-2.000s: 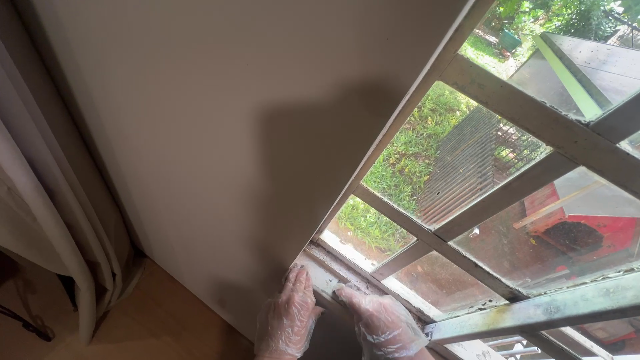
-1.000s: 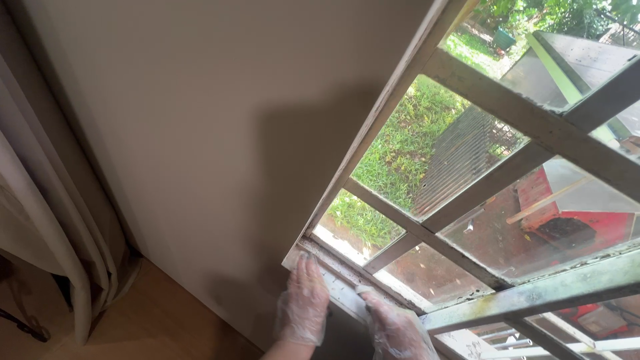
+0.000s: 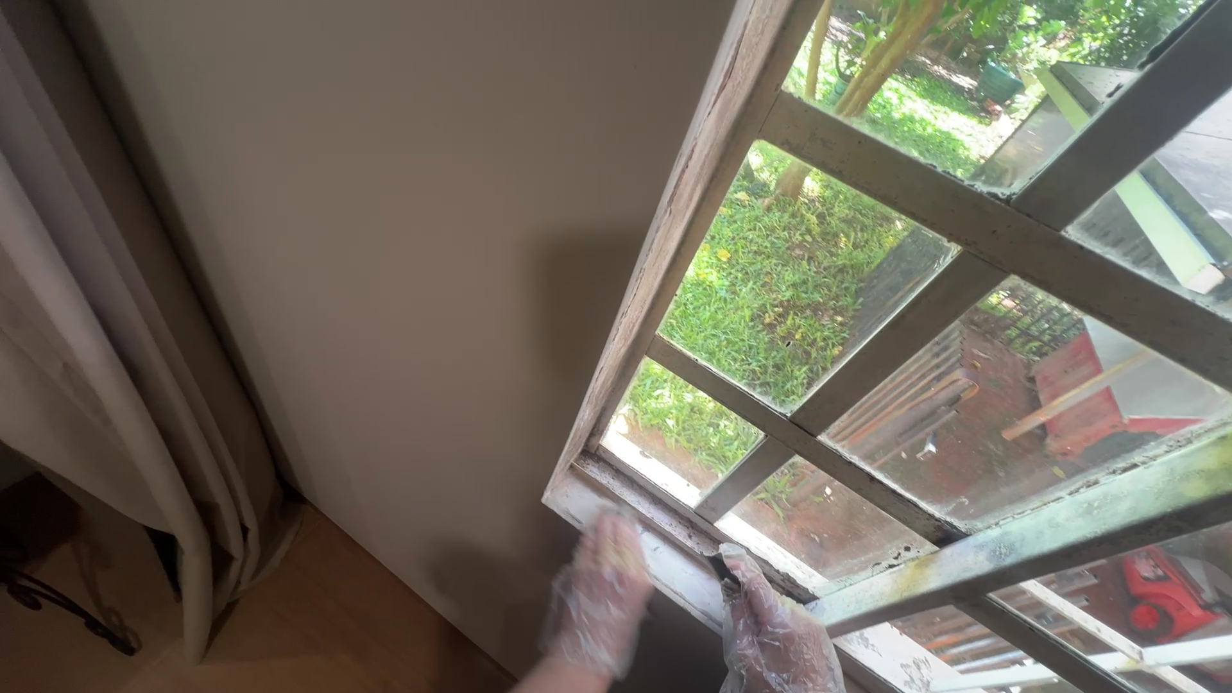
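Note:
Both hands wear clear plastic gloves. My left hand (image 3: 602, 597) lies at the outer edge of the white window sill (image 3: 674, 568), blurred, its fingers close together; whether anything is under them cannot be told. To its right, my right hand (image 3: 775, 616) rests at the sill, with a small dark piece (image 3: 722, 566) by its fingertips; whether it is gripped is unclear. Just beyond the hands stands the metal window frame (image 3: 900, 443) with its glass panes, the paint worn and spotted. The wooden window jamb (image 3: 664, 231) shows cracked, flaking paint along its length.
A plain wall (image 3: 385, 241) fills the middle, with a shadow on it. Pale curtains (image 3: 106, 366) hang at the left above a wooden floor (image 3: 366, 616). A metal bar (image 3: 1039, 525) crosses the window at lower right. Grass and a red object are outside.
The view has shifted, showing more of the window jamb. Against the sill, my left hand has shifted from its corner end, where it was a second ago, toward my right hand.

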